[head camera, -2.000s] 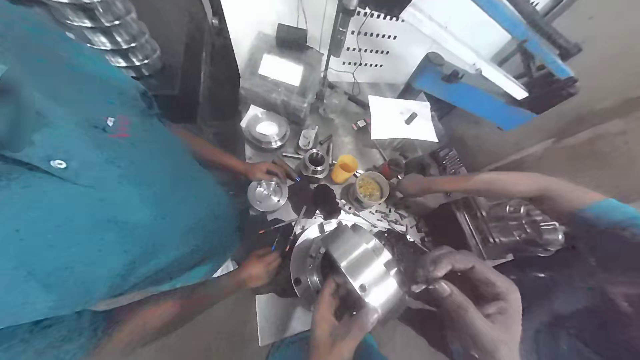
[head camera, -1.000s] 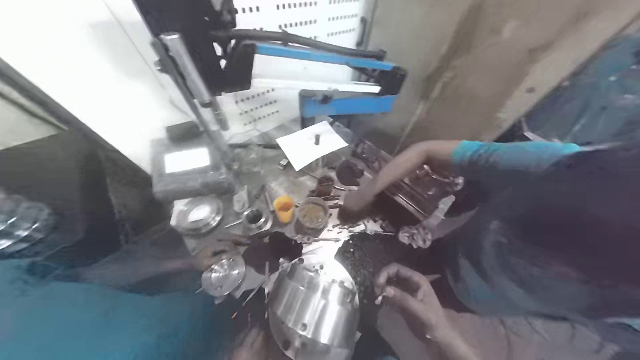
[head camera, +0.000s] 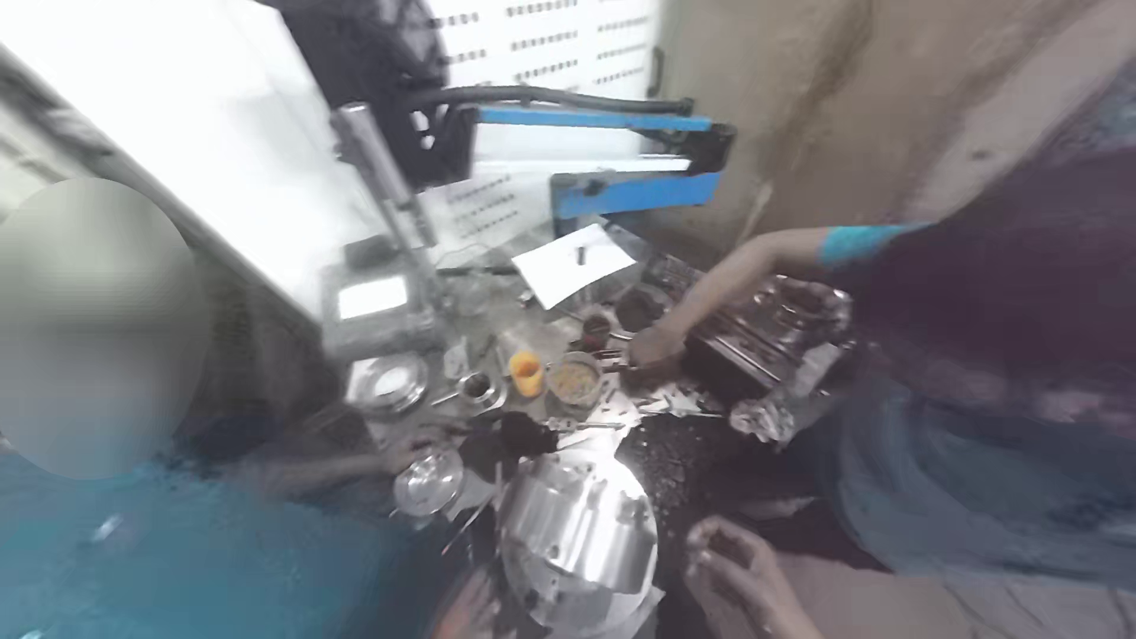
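Observation:
My right hand (head camera: 741, 572) is at the bottom, just right of a large shiny metal cylinder (head camera: 581, 532) with holes in its side. Its fingers are curled and blurred, so whether a small part is between them cannot be told. My left hand does not show. The blurred hand (head camera: 470, 608) left of the cylinder appears to be a co-worker's. Above the cylinder lie scattered small metal parts (head camera: 670, 404). Farther back are a bowl of small yellowish parts (head camera: 575, 382) and a yellow cup (head camera: 526, 374).
At the left, a co-worker's hand (head camera: 413, 451) is beside a round metal dish (head camera: 429, 482). A person at the right reaches an arm (head camera: 728, 284) to the bench. Behind are a device with a lit display (head camera: 373, 297), a white sheet (head camera: 568, 271) and a blue-and-white arm (head camera: 639, 193).
Two seconds ago my left hand was on the lower side of the metal cylinder; now it does not show. The view has turned strongly.

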